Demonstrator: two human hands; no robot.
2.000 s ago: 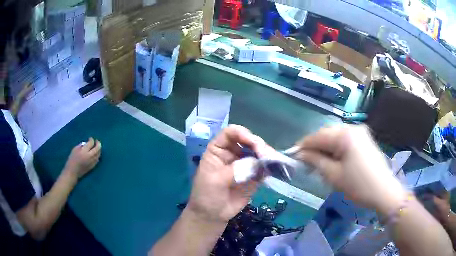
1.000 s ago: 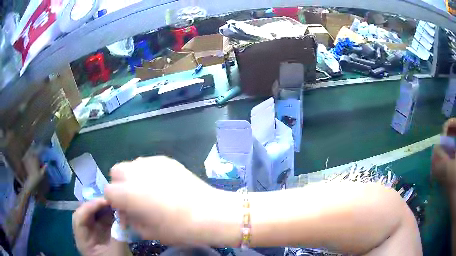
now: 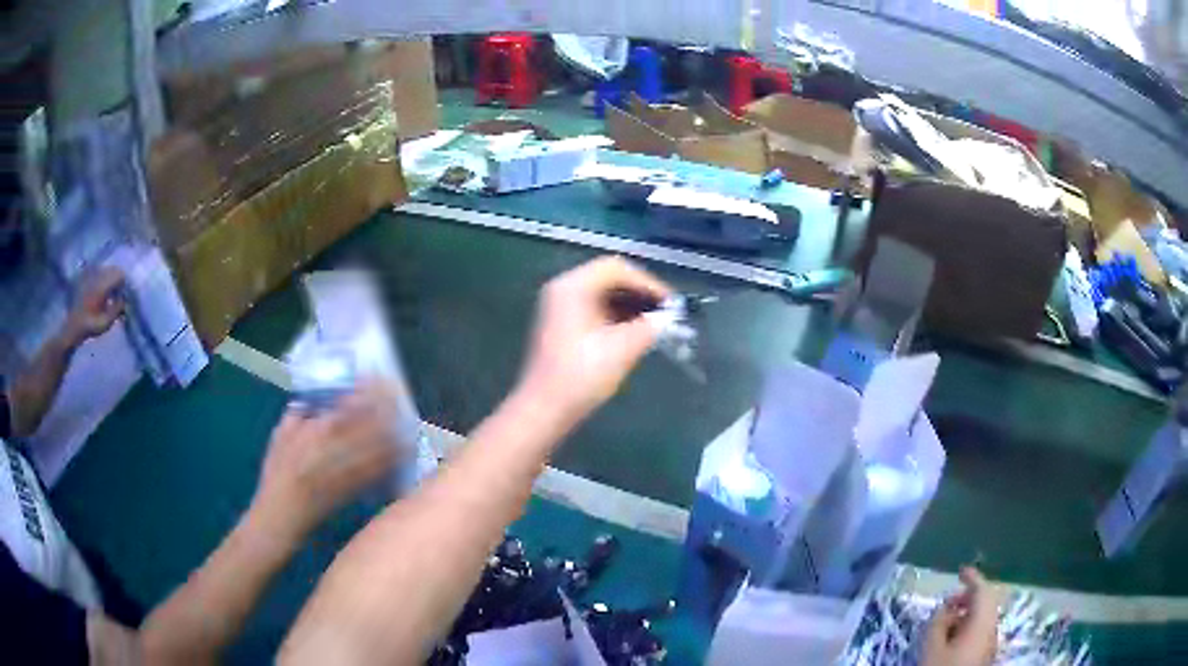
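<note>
My left hand (image 3: 593, 332) is raised over the conveyor, its fingers closed on a small cable bundle (image 3: 675, 328), dark with pale, shiny parts and blurred. My right hand (image 3: 961, 627) is low at the right, cut off by the bottom edge, over the heap of white straps (image 3: 1042, 638); whether it holds anything is unclear. Open boxes with raised white flaps stand between my hands, one (image 3: 740, 501) with a rounded pale top inside and another (image 3: 896, 484) beside it. The black cable pile (image 3: 573, 592) lies below my left forearm, partly behind a white flap (image 3: 528, 644).
A neighbouring worker's hand (image 3: 326, 449) is on a blurred open box (image 3: 349, 345) at the left; their other hand (image 3: 98, 302) holds a white box (image 3: 163, 319). A brown shipping carton (image 3: 293, 221) stands behind. Across the belt is a dark carton (image 3: 964, 260) with loose goods.
The view has swung left. My hands have separated: the left is raised with the small bundle, the right is down at the straps. The neighbour's hand is now on an open box.
</note>
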